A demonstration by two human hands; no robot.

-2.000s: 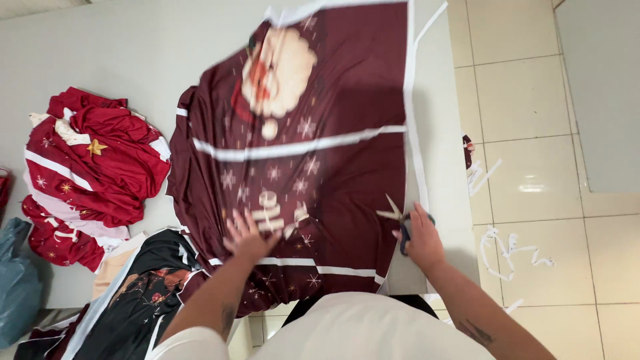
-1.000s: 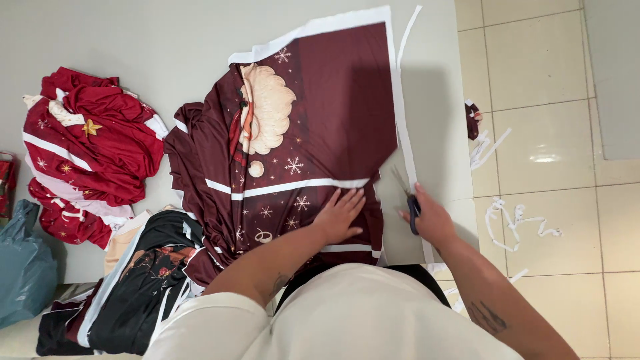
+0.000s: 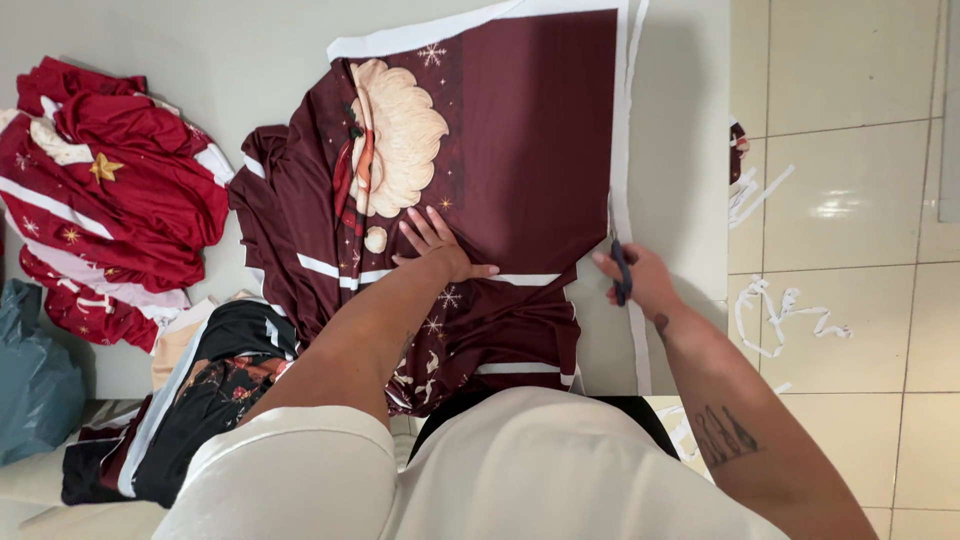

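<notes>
A maroon printed fabric [image 3: 540, 135] with a white beard figure, snowflakes and white bands lies on the grey table, bunched at its left and lower parts. My left hand [image 3: 442, 251] rests on it with fingers spread, just below the beard print. In my right hand [image 3: 637, 277] is a pair of dark-handled scissors [image 3: 620, 274], its blades pointing up at the white right edge of the fabric. A narrow white fabric strip [image 3: 637, 345] runs along that edge and down beside my right hand to the table's front edge.
Red printed fabric [image 3: 150, 187] is heaped at the left. Black floral fabric [image 3: 225, 375] hangs near the table's front edge, beside a blue-grey plastic bag [image 3: 34, 375]. The table [image 3: 682, 150] ends at the right; white scraps [image 3: 765, 315] lie on the tiled floor [image 3: 840, 195].
My left hand has moved from low on the maroon fabric up toward the beard print. The fabric has shifted. The scissors, seen open earlier, now have their blades at the white edge.
</notes>
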